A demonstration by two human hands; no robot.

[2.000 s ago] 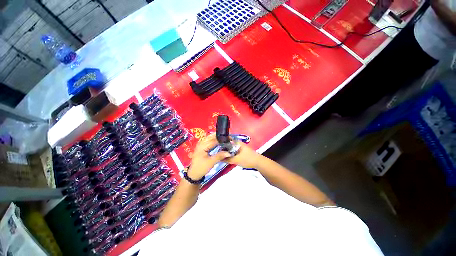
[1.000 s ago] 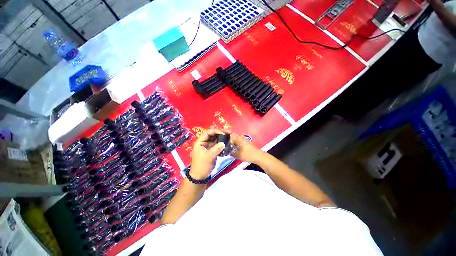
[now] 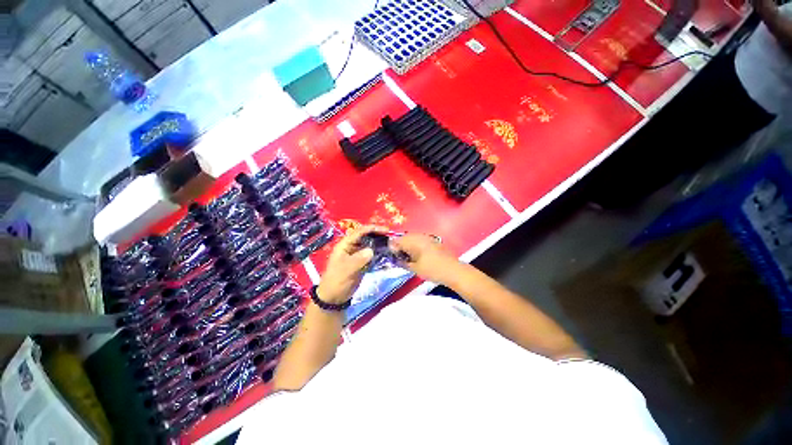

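My left hand [image 3: 345, 262] and my right hand [image 3: 420, 254] meet near the table edge, close to my body. Between them they hold a black housing [image 3: 379, 244], mostly covered by the fingers, with what looks like clear crinkly plastic around it. A blue-white flat sheet [image 3: 375, 289] lies under the hands at the table edge. Loose black housings [image 3: 438, 150] lie side by side in a block beyond the hands. Bagged units [image 3: 227, 278] in shiny clear plastic lie in dense columns at the left.
Small open boxes [image 3: 137, 207], a blue parts bin [image 3: 162, 130], a teal box [image 3: 303, 76] and a water bottle [image 3: 121, 80] stand toward the back. A perforated tray [image 3: 410, 32] and black cable [image 3: 556, 76] lie farther along. Another person's arm [image 3: 772, 19] shows top right.
The black housing, upright above the hands at first, is now lowered between them and mostly hidden by the fingers. My hands stay close together. The view has shifted slightly.
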